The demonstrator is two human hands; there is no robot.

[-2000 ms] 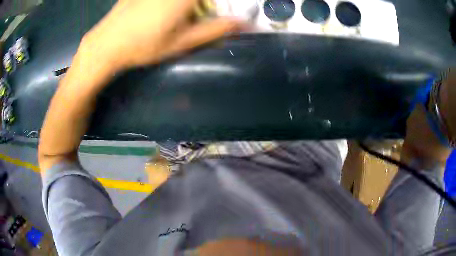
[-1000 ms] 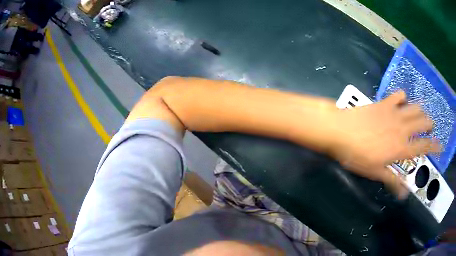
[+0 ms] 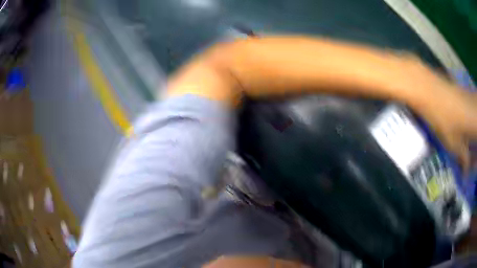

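Observation:
The white socket housing [image 3: 400, 137] lies slantwise on the dark green bench at the right, with dark slots at its upper end. A circuit board module [image 3: 433, 188] with a yellow block shows in its lower part, blurred. My left hand [image 3: 460, 123] reaches over the blue tray [image 3: 463, 180] at the right edge; the hand is blurred and partly cut off, so its fingers cannot be read. Most of the tray is hidden by the hand or out of the picture. My right hand is not in view.
The dark green bench [image 3: 334, 172] runs diagonally, with a pale edge [image 3: 418, 23] and a brighter green strip at the top right. A small dark piece [image 3: 244, 30] lies beyond my forearm. Floor with a yellow line [image 3: 99, 86] and cardboard boxes [image 3: 23, 172] are at the left.
The view has swung, and my left hand has moved from over the housing to the right edge beside it. The board module in the housing is now uncovered.

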